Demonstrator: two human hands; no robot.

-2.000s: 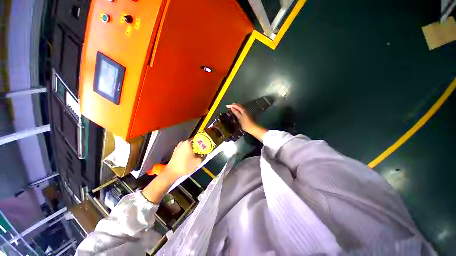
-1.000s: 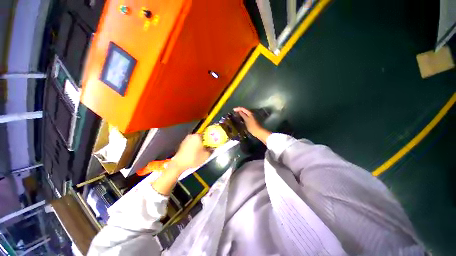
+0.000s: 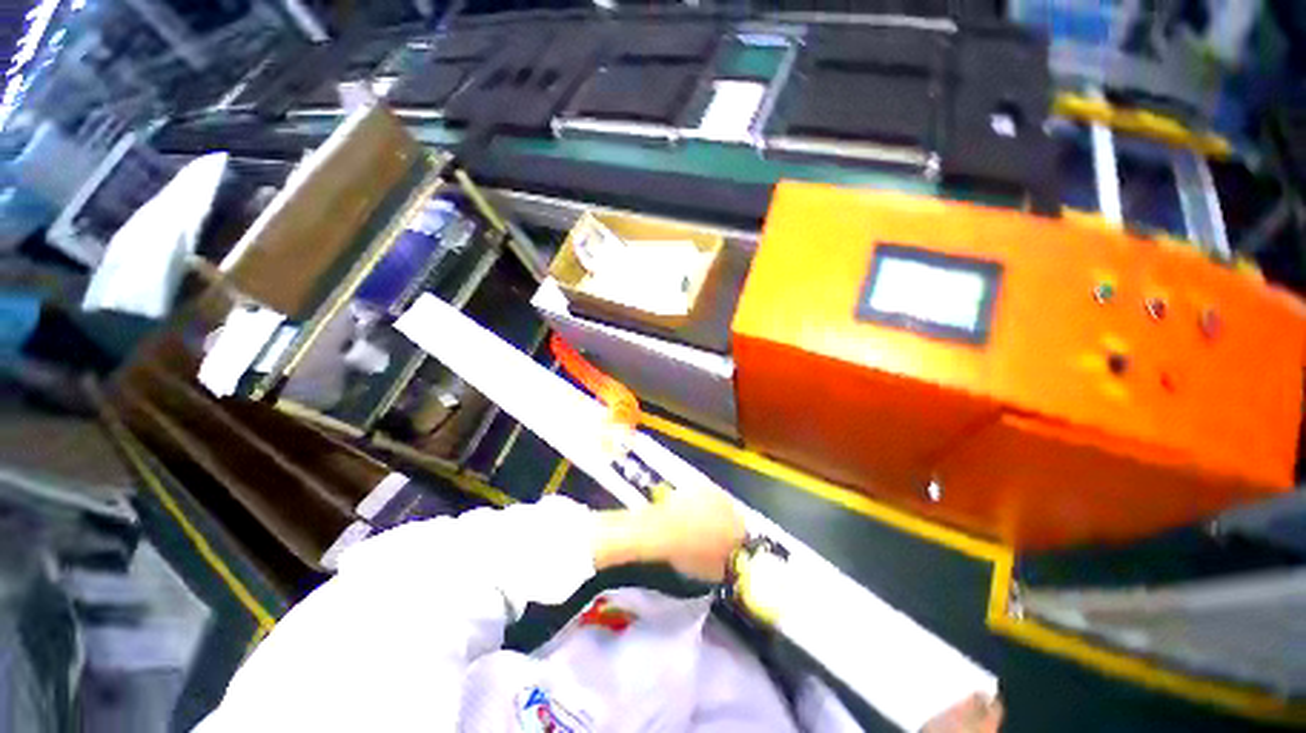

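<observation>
A TV carton (image 3: 859, 630) shows as a long narrow white strip running diagonally in front of me. My left hand (image 3: 685, 531) is closed around the pneumatic stapler over the strip; the stapler's yellow head (image 3: 759, 584) shows just right of the hand, blurred. A red-orange coiled air hose (image 3: 595, 380) runs behind the strip to the stapler. My right hand (image 3: 974, 715) is at the strip's lower right end, partly cut off by the picture's bottom edge, with its fingers on the end. The stapler's underside is hidden.
An orange control cabinet (image 3: 859, 387) with a screen stands ahead right. Left of it, an open brown box (image 3: 637, 272) with white contents sits on a grey cabinet. A metal-framed rack (image 3: 387, 344) stands left. Behind runs a conveyor with dark panels (image 3: 859, 93). Yellow floor lines run nearby.
The view has swung left and levelled, showing more of the strip and conveyor. My right hand has left the stapler for the strip's right end. My left hand still holds the stapler.
</observation>
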